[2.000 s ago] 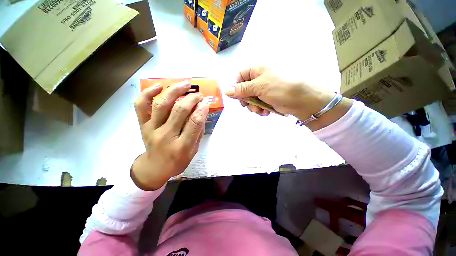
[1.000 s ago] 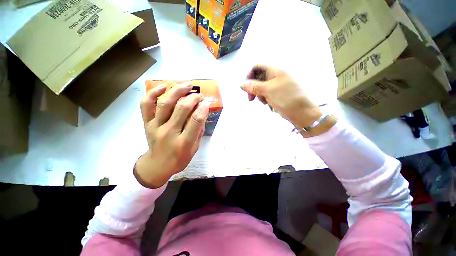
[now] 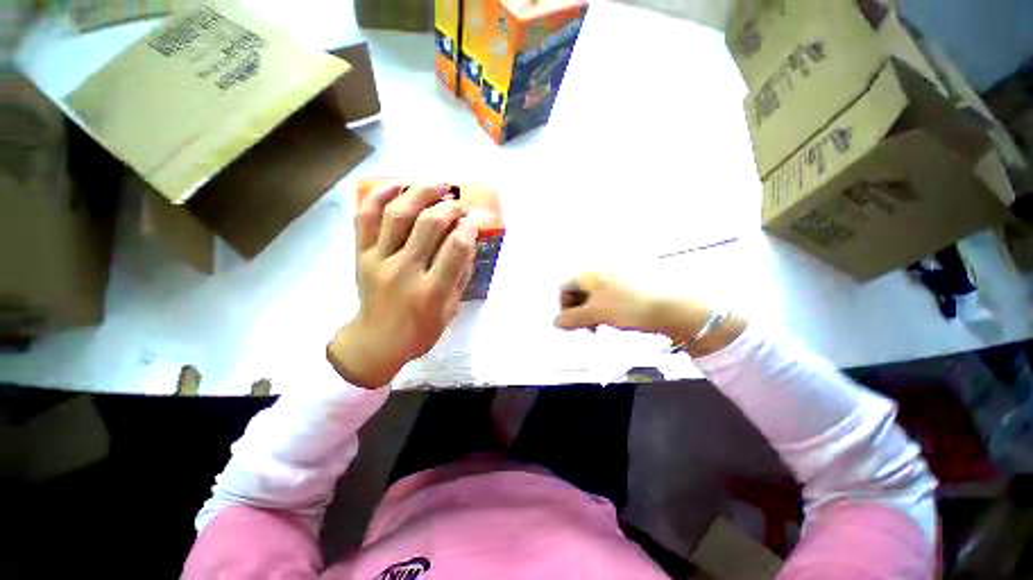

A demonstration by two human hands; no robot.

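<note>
A retail box (image 3: 481, 263) with an orange top and dark side stands on the white bench (image 3: 634, 170). My left hand (image 3: 413, 272) lies over its top, fingers spread across the orange face near the black handle slot. The box's left side is hidden by the hand. My right hand (image 3: 612, 308) is low over the bench to the right of the box, fingers curled, thumb near the index finger. Whether it holds something small cannot be seen.
Finished orange and dark boxes (image 3: 510, 68) stand at the far side. An open brown carton (image 3: 215, 91) is at the left, more cartons (image 3: 884, 170) at the right. A thin dark line (image 3: 698, 248) lies on the bench. Dark items (image 3: 942, 278) lie by the right carton.
My right hand has moved down toward the bench's near edge, away from beside the box top. My left hand stays on the box. The view has shifted slightly.
</note>
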